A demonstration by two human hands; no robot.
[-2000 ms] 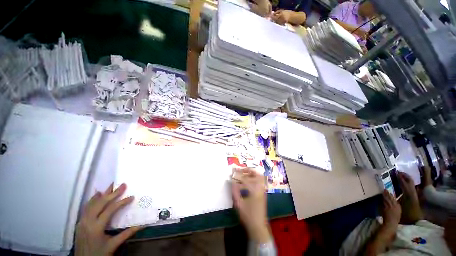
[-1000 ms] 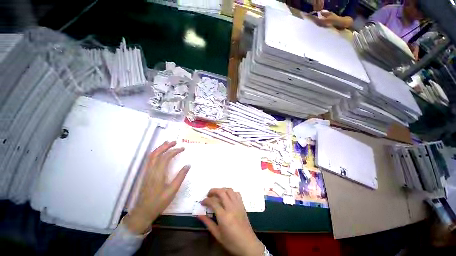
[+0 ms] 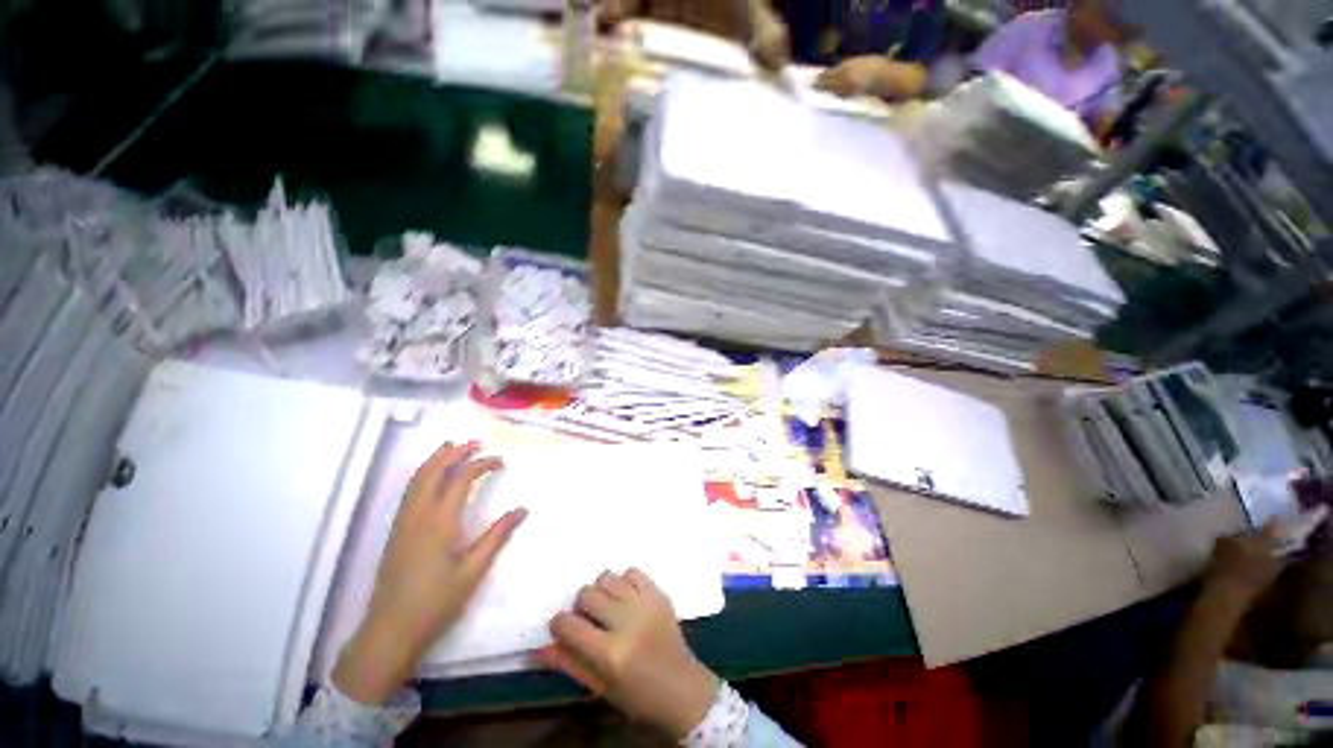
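Note:
A flat white housing (image 3: 629, 504) lies on the bench in front of me, overexposed so its details are washed out. My left hand (image 3: 424, 563) rests on its left part, fingers apart, holding nothing. My right hand (image 3: 621, 636) is at its near edge with fingers curled down; whether it holds a small fitting is hidden. Loose thin white sticks (image 3: 658, 383) lie beyond the housing on a printed colour sheet (image 3: 848, 529), with small white pieces scattered near them.
White housings (image 3: 205, 541) lie at left beside a leaning row (image 3: 44, 439). Two clear bins hold small fittings (image 3: 421, 310), (image 3: 538, 322). Tall housing stacks (image 3: 775, 219) stand beyond. Another housing (image 3: 936, 439) lies by tan cardboard (image 3: 994, 585). A person's hand (image 3: 1243, 563) is at far right.
My right hand has moved from the housing's right side to its near edge. My left hand has moved onto the housing. The small white piece seen at my right fingertips earlier no longer shows.

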